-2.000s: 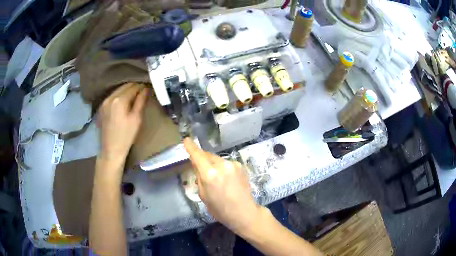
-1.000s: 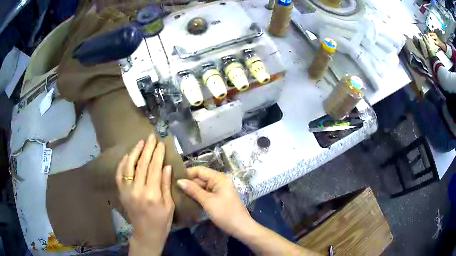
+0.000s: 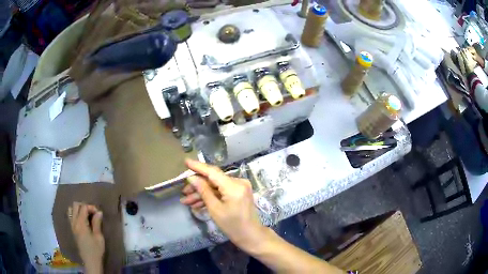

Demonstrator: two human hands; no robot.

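A brown fabric panel (image 3: 142, 139) runs from behind the overlock machine (image 3: 257, 43) past the left side of its needle area (image 3: 184, 120) to the cloth plate (image 3: 170, 182). My right hand (image 3: 222, 198) is at the plate's right end, thumb and fingertips together at the panel's front edge; whether they pinch it I cannot tell. My left hand (image 3: 87, 230) lies with bent fingers on another brown panel (image 3: 69, 195) at the table's front left; its grip is unclear. A dark lamp-like head (image 3: 134, 51) hangs over the fabric.
Thread cones (image 3: 357, 75) stand right of the machine, near a table recess (image 3: 369, 150) with slim tools. A paper tag (image 3: 55, 170) lies at left. A wooden box (image 3: 374, 249) and a dark metal frame (image 3: 447, 190) are at lower right. Another person's sleeve (image 3: 479, 88) shows at far right.
My left hand has moved left and down, off the fabric by the machine and onto the front-left panel. The panel's front edge now lies further back, exposing the cloth plate. My right hand stays near the plate.
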